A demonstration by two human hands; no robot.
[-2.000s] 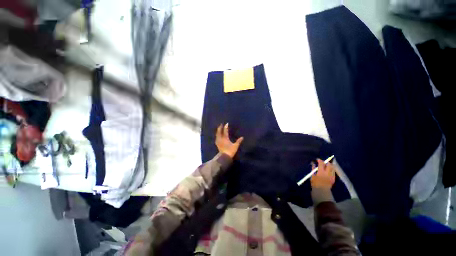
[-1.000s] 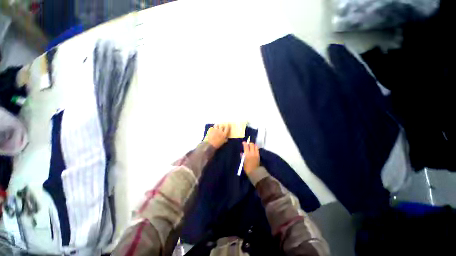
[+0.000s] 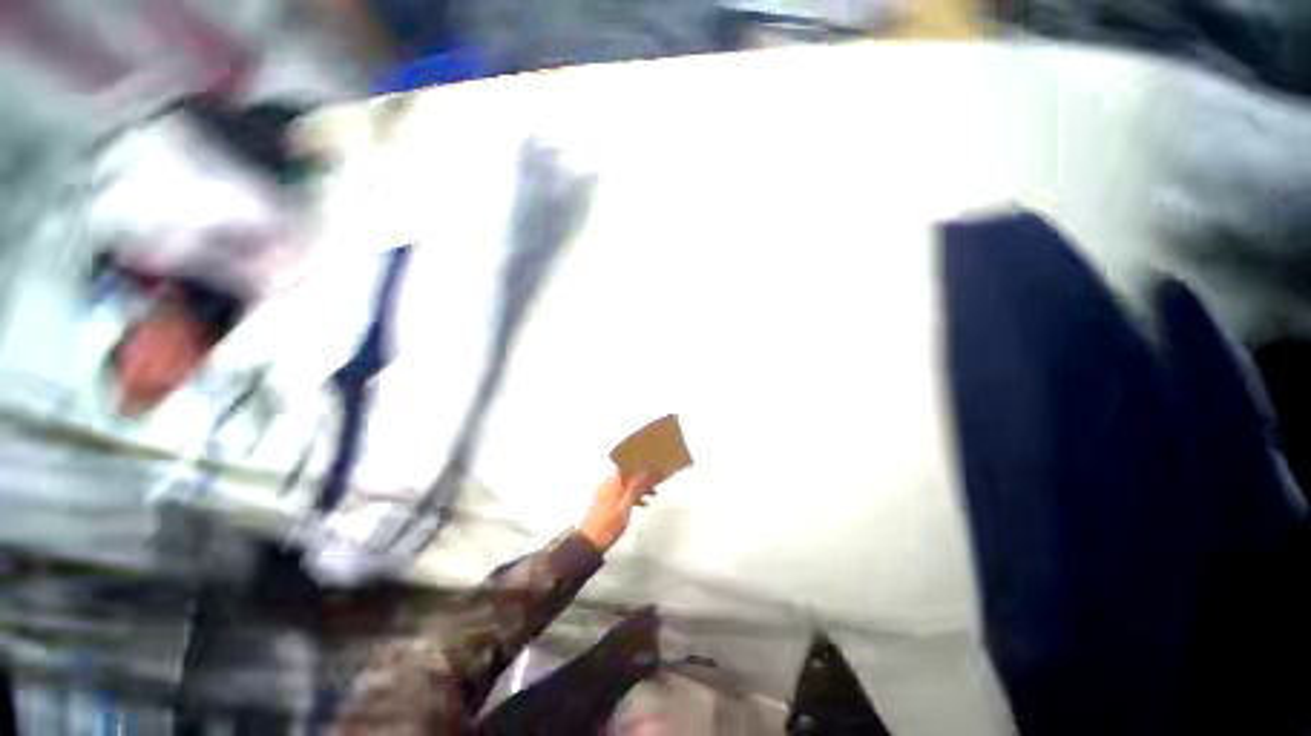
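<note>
My left hand [image 3: 615,506] holds the tan card template [image 3: 653,449] by its lower edge, above the white table near its front. The fingers are closed on the card. My right hand is not in view, and neither is the white pen. Dark navy trouser panels [image 3: 1064,475] lie on the table at the right. The frame is blurred by motion.
At the left, a narrow grey striped bundle [image 3: 506,309] and a dark navy strip [image 3: 365,374] lie on the white table [image 3: 776,259]. Blurred clutter with a red-orange item [image 3: 161,345] is at the far left. A blurred grey bundle is at the right edge.
The card has been lifted in my left hand. The navy panel under my hands has left the view, as have my right hand and the pen. The camera view has turned.
</note>
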